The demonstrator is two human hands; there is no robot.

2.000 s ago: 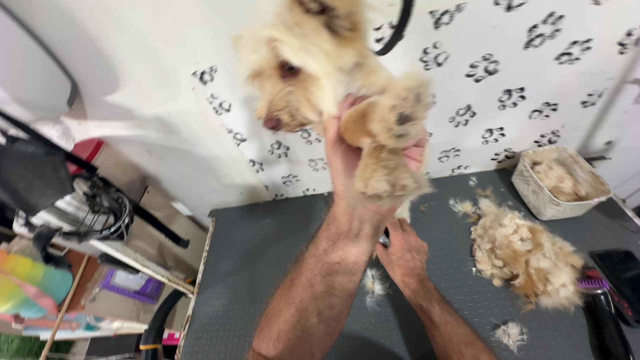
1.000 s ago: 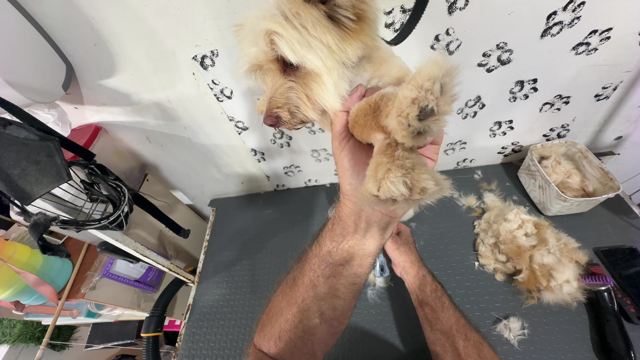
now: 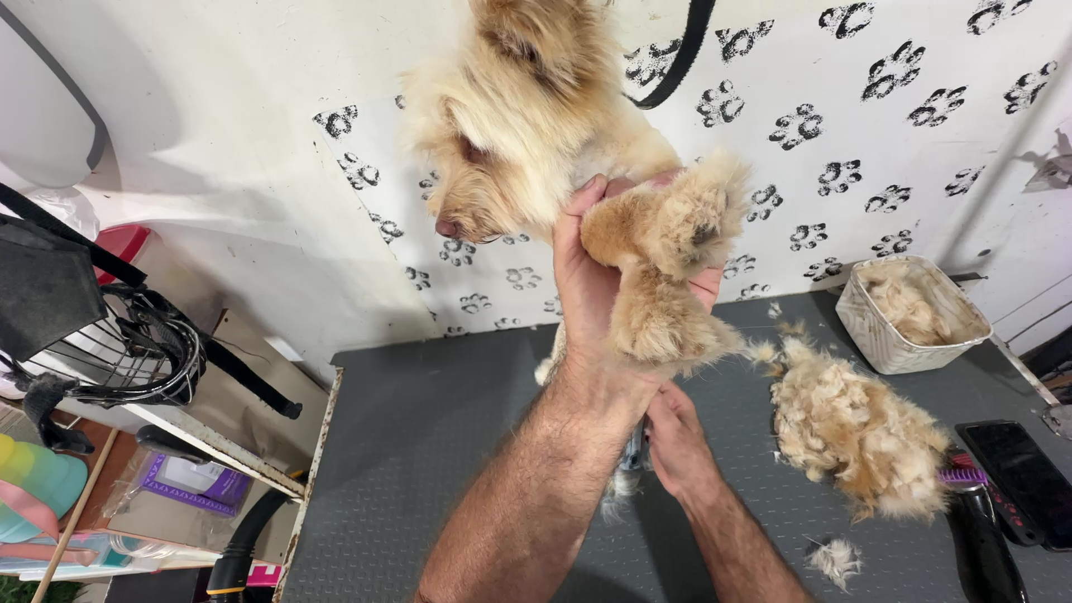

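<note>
A cream and tan long-haired dog (image 3: 519, 126) is held up in front of the wall, its head turned to the left. My left hand (image 3: 586, 276) grips its front legs, and two fluffy paws (image 3: 670, 327) hang over the palm and wrist. Lower down, partly behind my left forearm, my right hand (image 3: 674, 435) is closed around a tool (image 3: 634, 448), of which only a small grey part shows; its kind cannot be told. A tuft of cut fur lies just below that tool on the grey ribbed table (image 3: 402, 469).
To the right lie a heap of cut fur (image 3: 854, 427), a white basket (image 3: 904, 356) with fur, a black clipper (image 3: 984, 544) with a purple comb and a phone (image 3: 1017, 477). A black strap (image 3: 691, 59) hangs above. A wire rack (image 3: 142, 352) and a hose (image 3: 243, 544) stand left.
My right hand has drawn in behind my left forearm since two seconds ago, so less of it shows. My left hand still holds the dog's legs.
</note>
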